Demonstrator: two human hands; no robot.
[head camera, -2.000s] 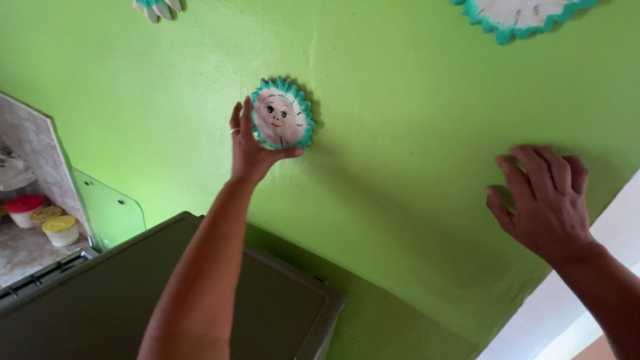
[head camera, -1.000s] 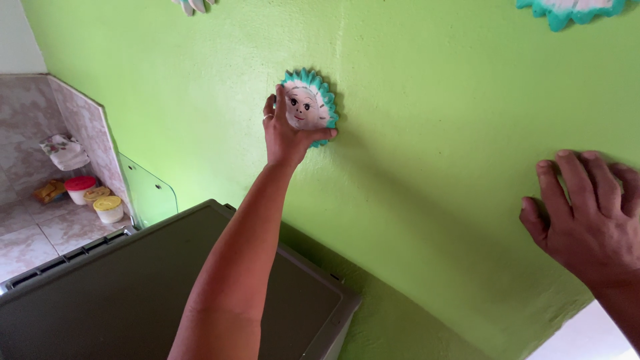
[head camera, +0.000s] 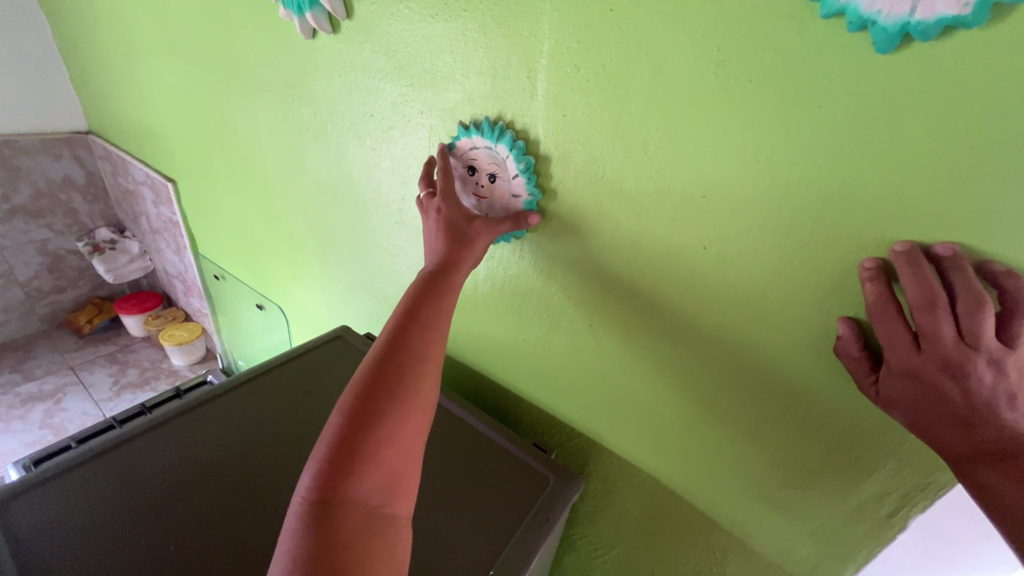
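A round wall ornament (head camera: 484, 176) with a painted face and a scalloped teal rim is against the green wall (head camera: 680, 160). Around its lower left edge is my left hand (head camera: 460, 212), fingers along one side and thumb at the bottom right, with a ring on one finger. Off to the right, my right hand (head camera: 944, 336) rests with spread fingers on or close to the wall, holding nothing. Parts of two more teal-and-white ornaments show at the top, one at the left (head camera: 312, 12) and one at the right (head camera: 908, 16).
Below my left arm is the dark flat top of a large appliance (head camera: 240, 448). A clear glass panel (head camera: 248, 312) stands beside it. On the tiled counter (head camera: 48, 400) at the left are lidded tubs (head camera: 182, 344) and a cloth-covered item (head camera: 116, 254). A white edge shows at the lower right.
Against the wall, both hands have stayed in about the same places, my left hand still at the ornament. The view has shifted, bringing more of the counter into sight.
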